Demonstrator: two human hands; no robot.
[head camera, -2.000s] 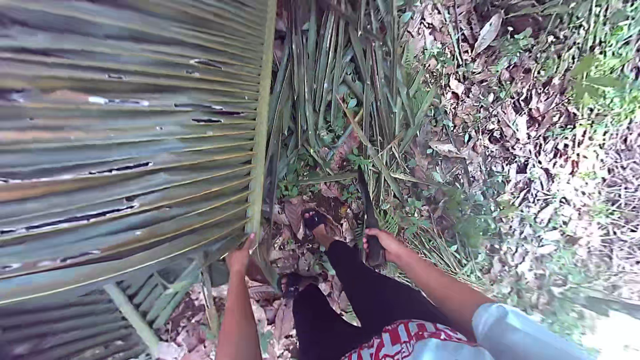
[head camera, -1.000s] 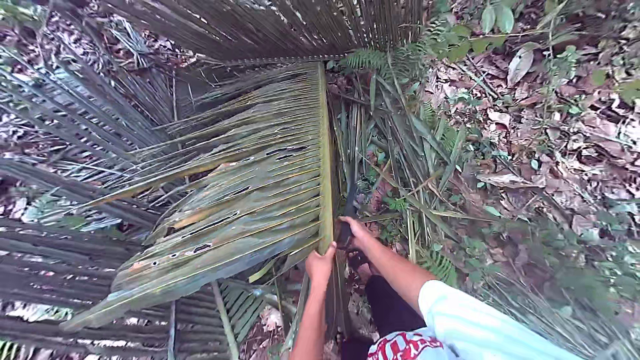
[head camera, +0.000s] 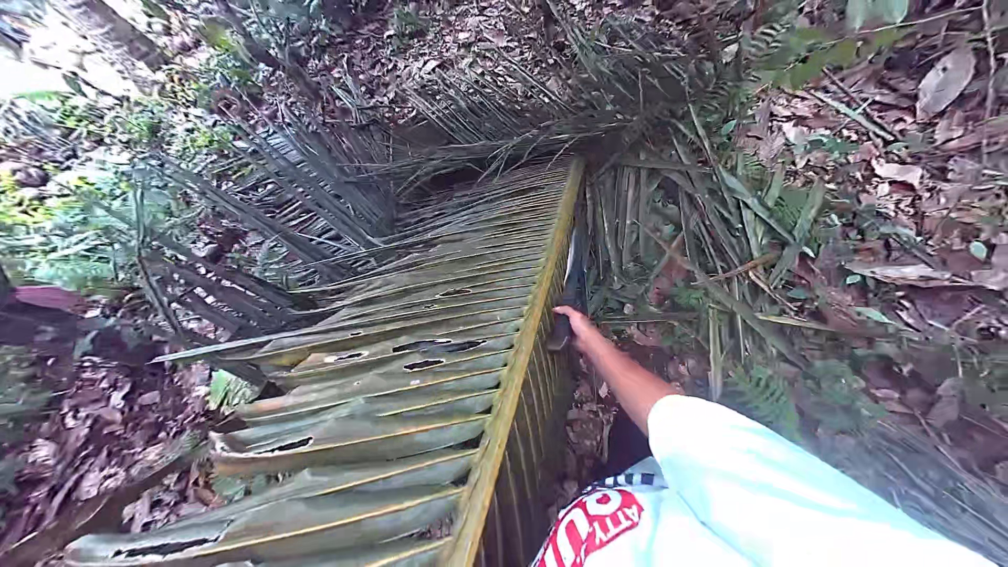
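Note:
A large palm frond (head camera: 409, 370) with several torn holes in its leaflets spans the middle of the view, its yellow-green midrib (head camera: 529, 331) running from the bottom up to the upper centre. Close along the right side of the midrib, my right hand (head camera: 576, 324) is closed around the dark handle of a machete (head camera: 577, 264). Its blade points up and away, partly hidden beside the frond. My left hand is not in view.
Cut palm leaflets (head camera: 654, 213) lie in a heap beyond and right of the hand. More fronds (head camera: 315, 197) spread at the upper left. Dry leaf litter (head camera: 906, 173) and low ferns cover the ground at the right.
A second ago both hands were together near the midrib; now the left has gone out of view. The frond now reaches past the bottom edge beside me. The view has shifted.

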